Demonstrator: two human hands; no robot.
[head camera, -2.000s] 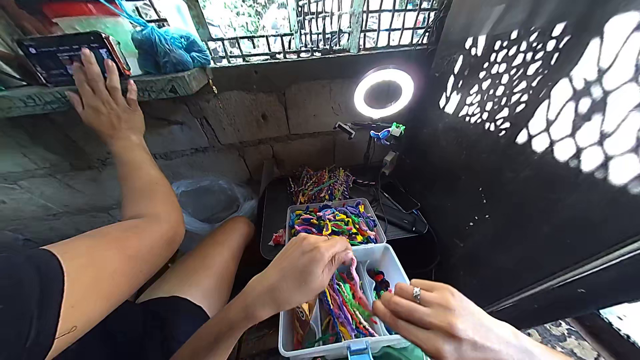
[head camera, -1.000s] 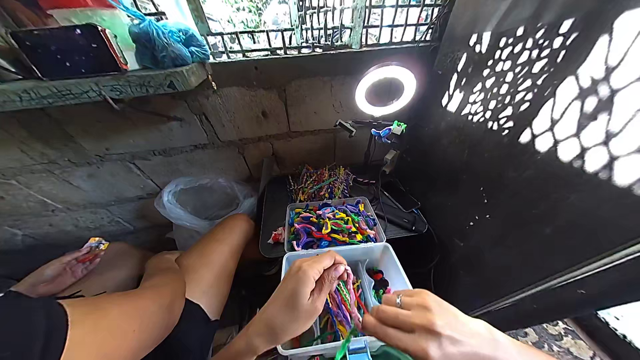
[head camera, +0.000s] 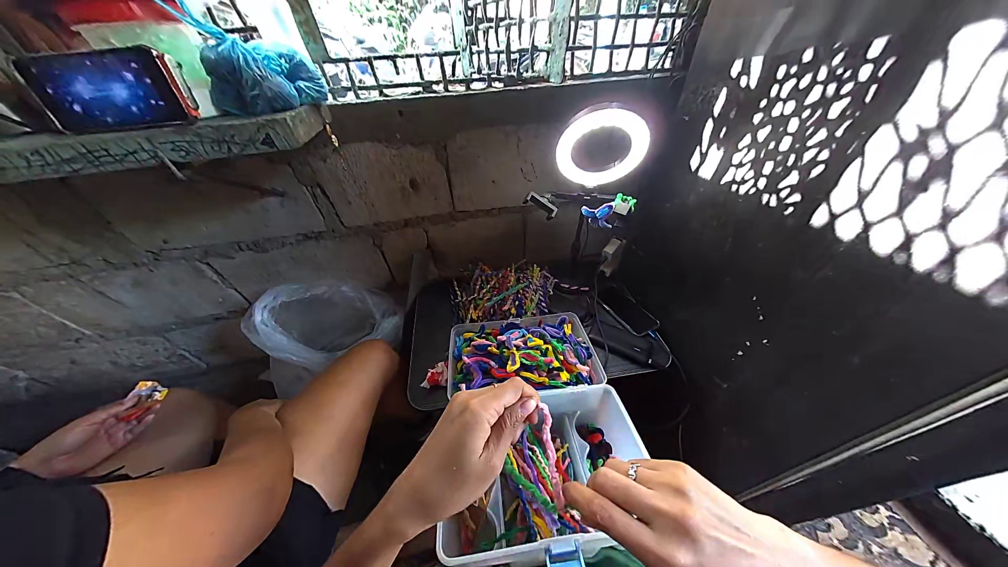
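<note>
My left hand (head camera: 484, 441) pinches the upper end of a pink fuzzy strand (head camera: 547, 449) above a white divided plastic box (head camera: 618, 417). The strand hangs toward my right hand (head camera: 661, 504), whose fingers are bent at its lower end; whether they grip it is hidden. Many colourful fuzzy strands (head camera: 528, 488) lie lengthwise in the middle compartment. A dark and red fuzzy piece (head camera: 597, 442) sits in the right compartment. Directly behind, a clear plastic tray (head camera: 600, 370) is heaped with short twisted fuzzy pieces (head camera: 520, 354).
Behind the tray lies a pile of thin multicoloured twists (head camera: 504, 293). A lit ring light (head camera: 603, 146) stands near a smartphone (head camera: 628, 309). Another phone (head camera: 102, 88) leans on the ledge. A person's hand (head camera: 94, 433) holds a small wrapper at left, near a clear plastic bag (head camera: 319, 323).
The other person's hand, at the ledge phone two seconds ago, is now low at left with a wrapper. That phone's screen has changed. My hands stay over the box.
</note>
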